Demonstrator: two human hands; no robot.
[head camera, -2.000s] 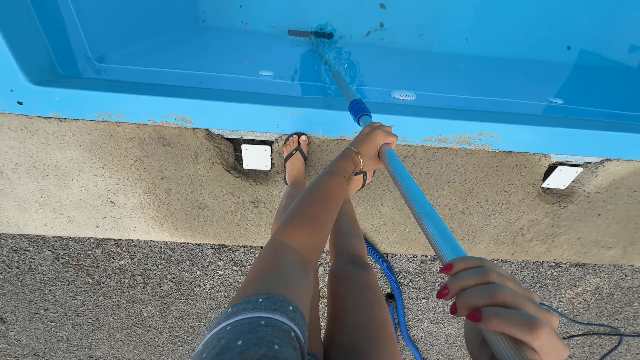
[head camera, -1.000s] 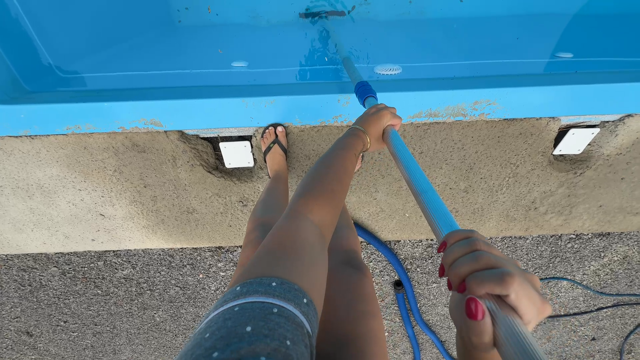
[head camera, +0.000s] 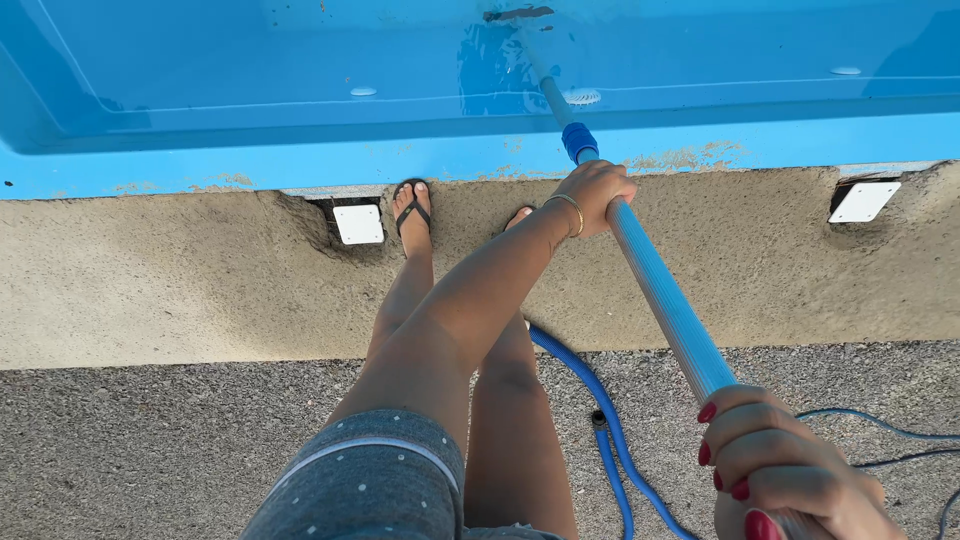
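A blue telescopic pool pole (head camera: 671, 300) runs from the lower right up into the water. My left hand (head camera: 596, 196), with a gold bracelet at its wrist, is closed around it just below the blue locking collar (head camera: 580, 141). Lower down, near the bottom right, my right hand (head camera: 787, 465) with red nails grips the thick ribbed section. At the pole's far end a dark, wide head (head camera: 519, 13) lies under the water, its outline broken by ripples.
My feet in black flip-flops (head camera: 412, 210) stand on the concrete edge beside the pool's blue rim (head camera: 315, 165). White plates (head camera: 358, 225) sit in broken recesses. Blue hose (head camera: 592, 382) and thin cables (head camera: 885, 427) lie on the gravel surface. A round grate (head camera: 582, 97) shows in the pool.
The pole's head has moved farther from the pool's near rim. Both hands keep their hold on the pole. The view has shifted somewhat.
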